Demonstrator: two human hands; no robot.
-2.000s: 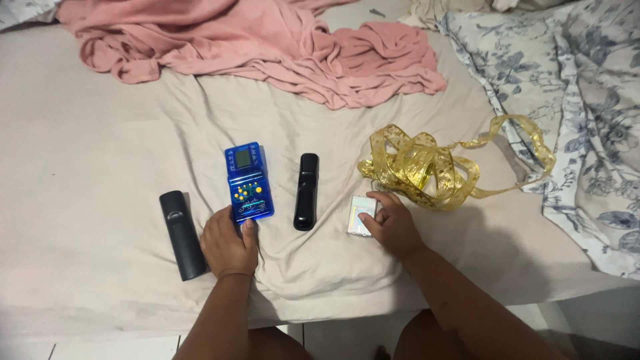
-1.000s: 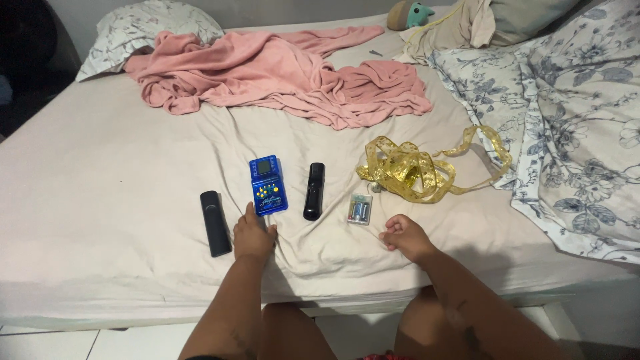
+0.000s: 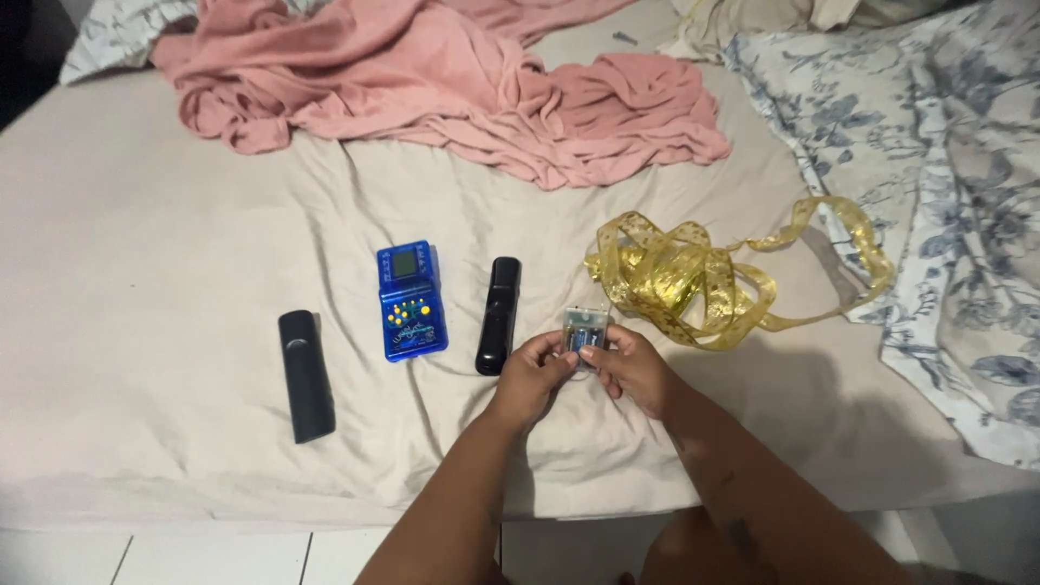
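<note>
Both hands hold a small clear plastic battery box [image 3: 585,325] with batteries in it, at the right of centre. My left hand [image 3: 532,378] grips its left side and my right hand [image 3: 638,370] its right side, both thumbs on the front. Just left of my left hand lies a glossy black remote control [image 3: 497,317]. Farther left is a blue handheld electronic game [image 3: 412,301] with yellow buttons, its screen at the top. A matte black remote control [image 3: 307,378] lies at the far left of the row. Behind my right hand is a loose tangle of gold ribbon [image 3: 691,284].
Everything lies on a bed with a wrinkled beige sheet [image 3: 162,325]. A crumpled pink blanket [image 3: 422,81] spans the back. Floral bedding [image 3: 853,122] covers the right side. White floor tiles [image 3: 219,556] show below the bed's near edge.
My left hand has left the blue game and moved right to the battery box. My right hand, beside the box one second ago, now grips it too. The box's visible face differs from two seconds ago.
</note>
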